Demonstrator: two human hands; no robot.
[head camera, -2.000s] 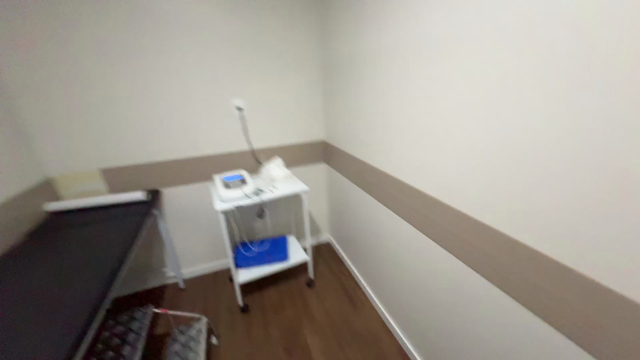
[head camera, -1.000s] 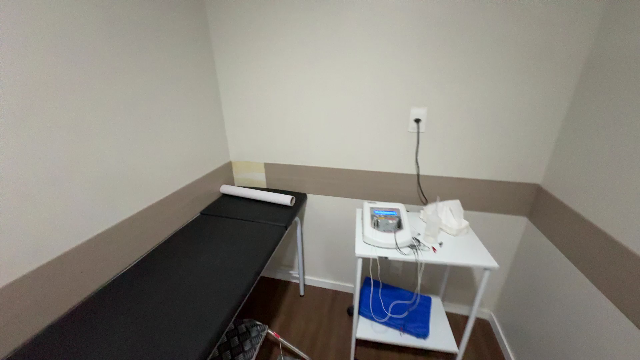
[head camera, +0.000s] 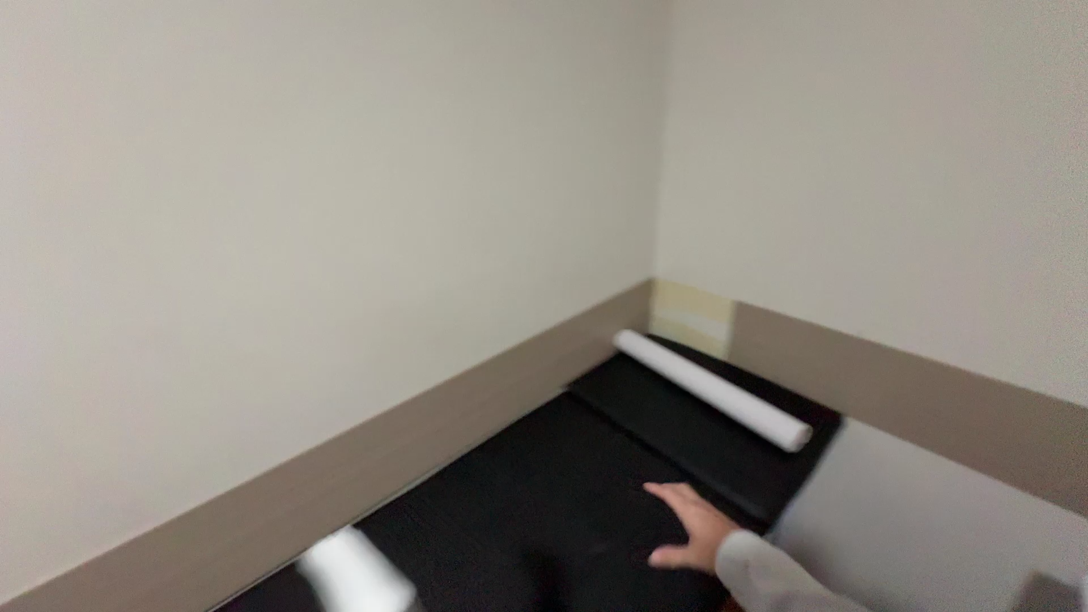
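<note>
My right hand (head camera: 693, 529), in a light grey sleeve, reaches over the black padded examination couch (head camera: 527, 476) with its fingers apart and nothing in them. Beyond it a white paper roll (head camera: 714, 391) lies across the far head section of the couch. At the bottom left a blurred white object (head camera: 357, 574) shows over the near part of the couch; what it is cannot be told, nor whether a hand holds it. My left hand is not seen.
Walls with a brown band (head camera: 476, 408) run along the couch's left side and far end. A pale yellowish patch (head camera: 690, 316) marks the band at the corner.
My right hand has come into view over the couch, and so has the blurred white object. The view has turned left, so the white trolley with its device is out of sight.
</note>
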